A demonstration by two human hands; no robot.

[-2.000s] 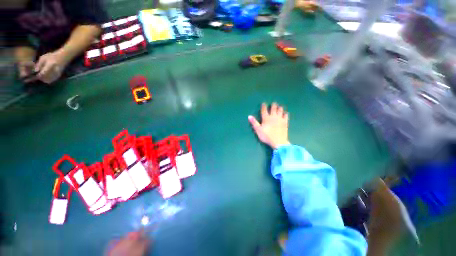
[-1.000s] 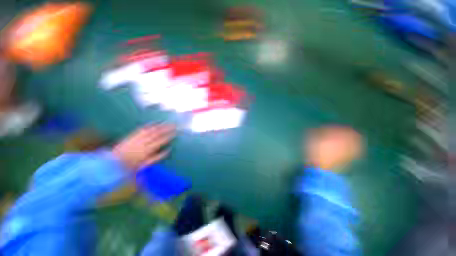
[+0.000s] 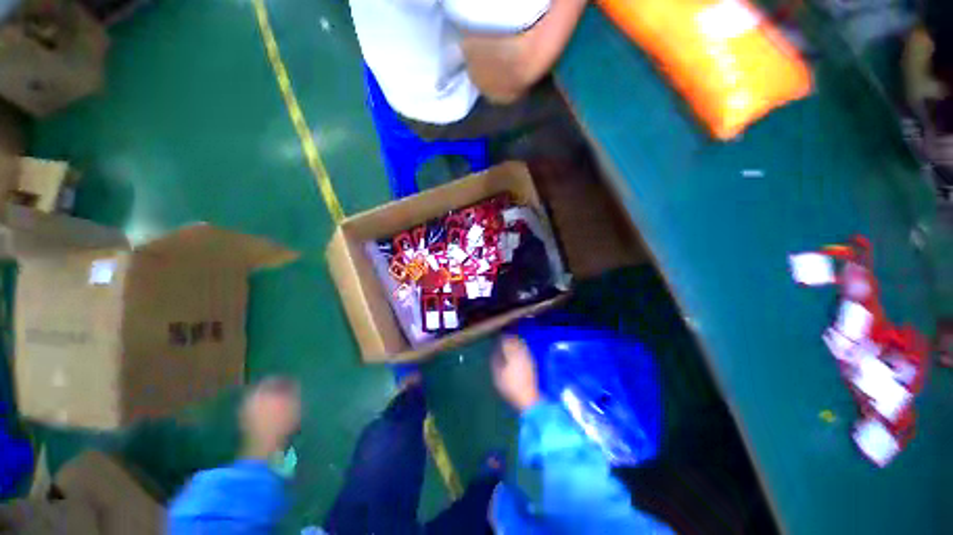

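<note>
An open brown carton (image 3: 353, 300) stands in front of me, beside the bench. Inside it lie many red front housings (image 3: 475, 251) with white film, in a loose heap, with black material at the right. My right hand (image 3: 514, 373) is just below the carton's near edge; whether it touches the carton is unclear, and I see nothing in it. My left hand (image 3: 271, 410) is blurred, lower left of the carton, over the floor; its fingers cannot be made out. A second pile of red housings (image 3: 878, 361) lies on the green bench (image 3: 711, 272) at the right.
A blue stool (image 3: 617, 387) is right of my right hand. Another blue stool (image 3: 439, 157) stands behind the carton, by a person in white (image 3: 418, 63). A large open carton (image 3: 73, 345) stands at left. An orange bag (image 3: 721, 63) lies on the bench.
The view has turned left from the bench to the floor and carton. The bench pile now shows at the right. Both my hands have moved off the bench toward the carton.
</note>
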